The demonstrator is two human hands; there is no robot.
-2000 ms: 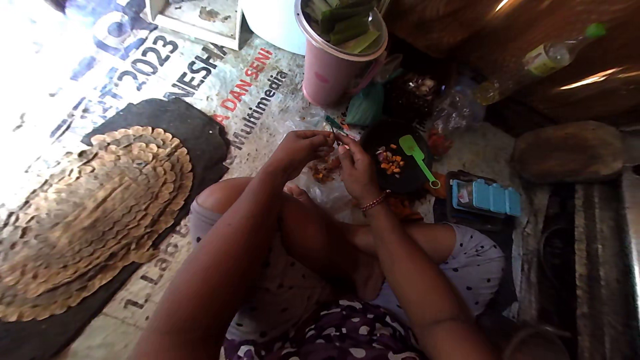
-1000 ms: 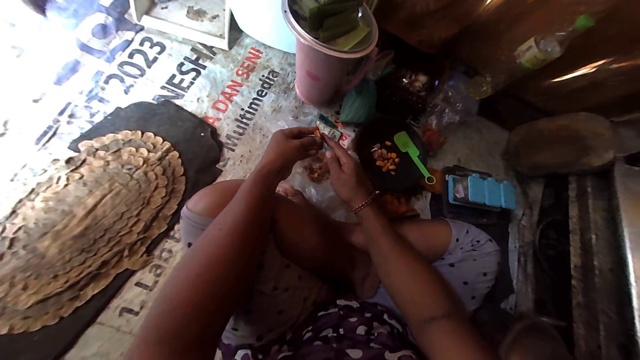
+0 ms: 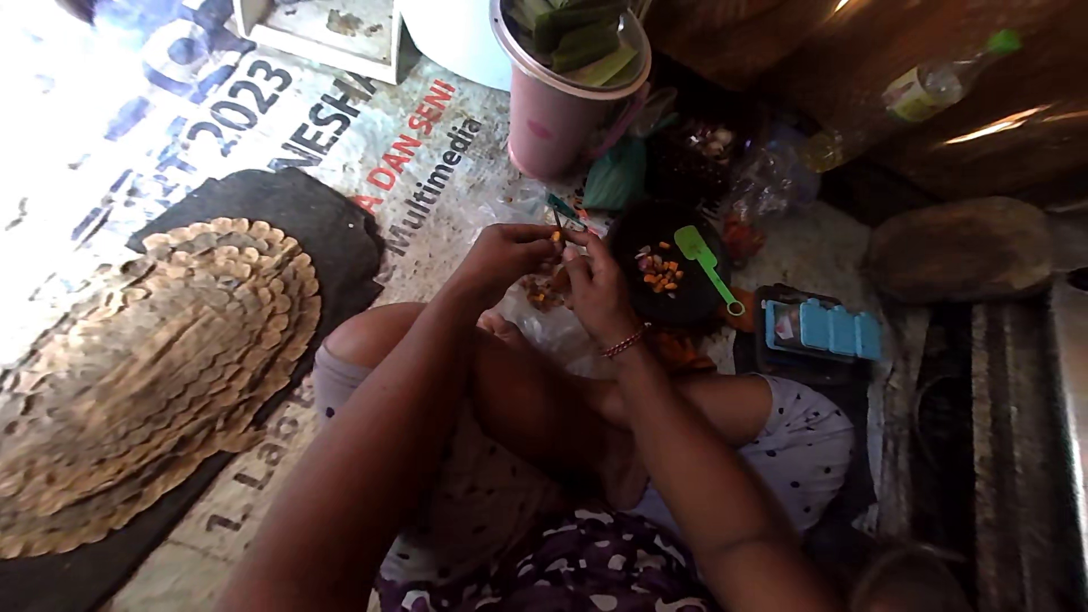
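Observation:
My left hand point(image 3: 517, 257) pinches a small orange piece point(image 3: 557, 237), which looks like turmeric root, between thumb and fingers. Close against it, my right hand point(image 3: 595, 276) is closed on a small knife point(image 3: 558, 217), whose thin dark blade points up; its grip is mostly hidden by the fingers. Below both hands, scraps of peel point(image 3: 542, 293) lie on a clear plastic bag point(image 3: 557, 331). To the right, a dark round stone mortar point(image 3: 676, 302) holds chopped orange and reddish pieces point(image 3: 661, 272). A green plastic spoon point(image 3: 710, 265) rests across its right side.
A pink bucket point(image 3: 552, 127) of green leaf pieces stands ahead, beside a green bag point(image 3: 616, 178). Blue-lidded spice box point(image 3: 824, 330) sits right, near a wooden block point(image 3: 960, 248). A plastic bottle point(image 3: 926, 89) lies beyond. Layered brown discs point(image 3: 153, 374) cover a dark mat at left.
The orange piece and the blade have shifted slightly between my fingers. Both hands stay close together in the same area.

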